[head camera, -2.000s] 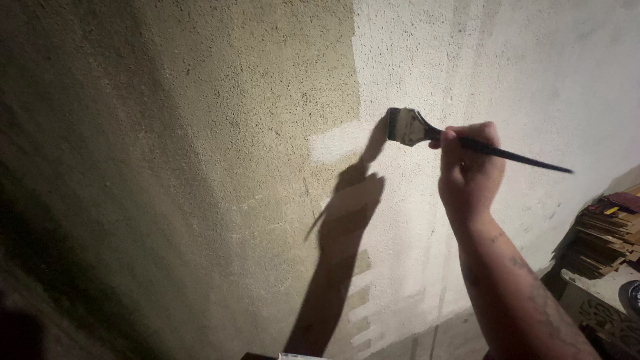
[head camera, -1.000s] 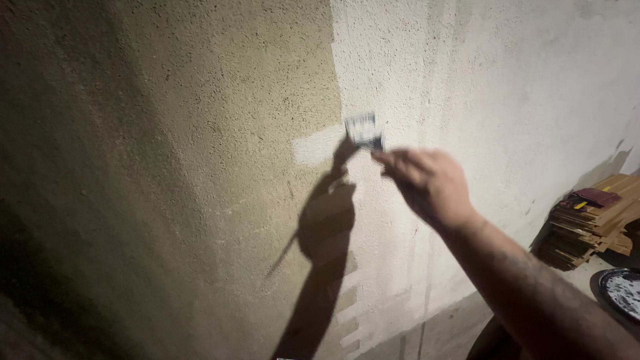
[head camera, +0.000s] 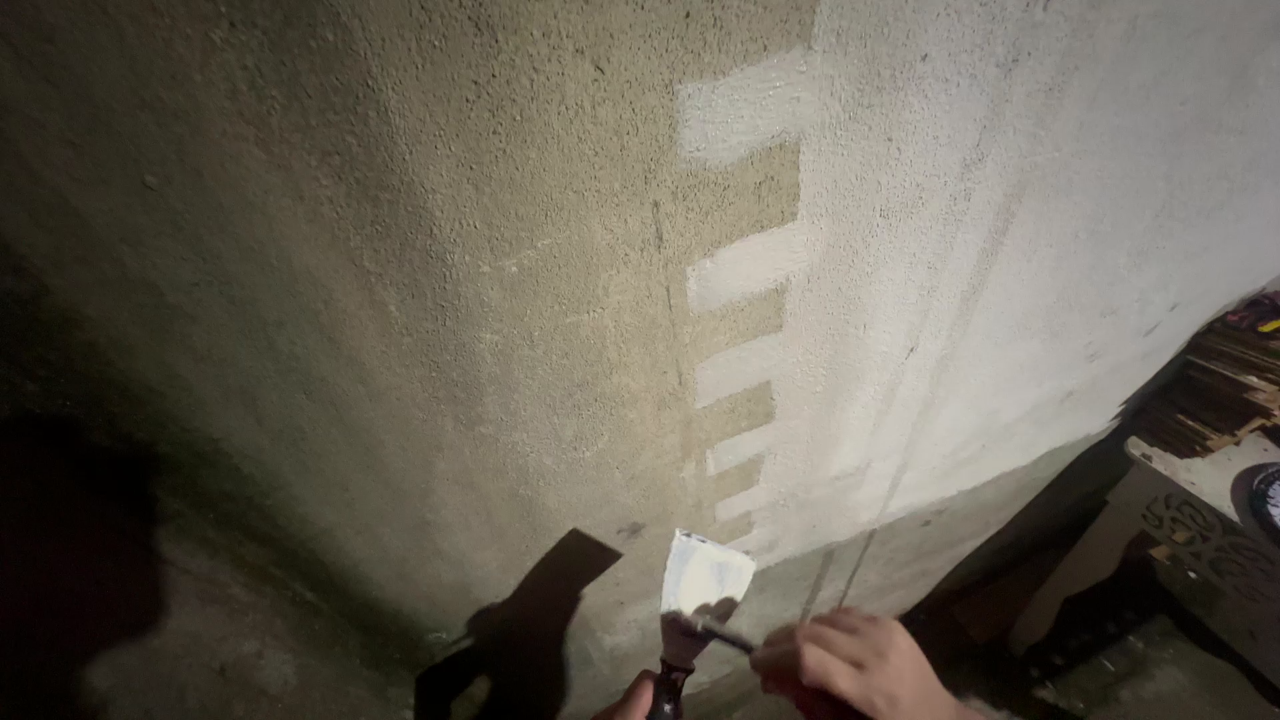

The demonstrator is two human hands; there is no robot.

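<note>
My left hand [head camera: 632, 700], at the bottom edge, holds the dark handle of a wide putty knife [head camera: 708, 575], its blade upright and coated with white paint or filler. My right hand [head camera: 850, 660], just to the right, grips a paintbrush [head camera: 725, 635] by its dark handle. The brush head is blurred and lies at the lower part of the blade. Behind them is a rough wall [head camera: 540, 300], bare tan on the left and white on the right. Several short white strokes [head camera: 745, 265] jut left from the painted edge.
At the right, a stack of wood strips [head camera: 1210, 390] lies behind a white table with a cut-out pattern [head camera: 1215, 530]. A round dark-rimmed container [head camera: 1265, 495] sits at the right edge. Dark shadows fall on the wall's lower part.
My right hand with the brush has come down from the wall to the putty knife. My left hand and the knife have come into view. The view has shifted.
</note>
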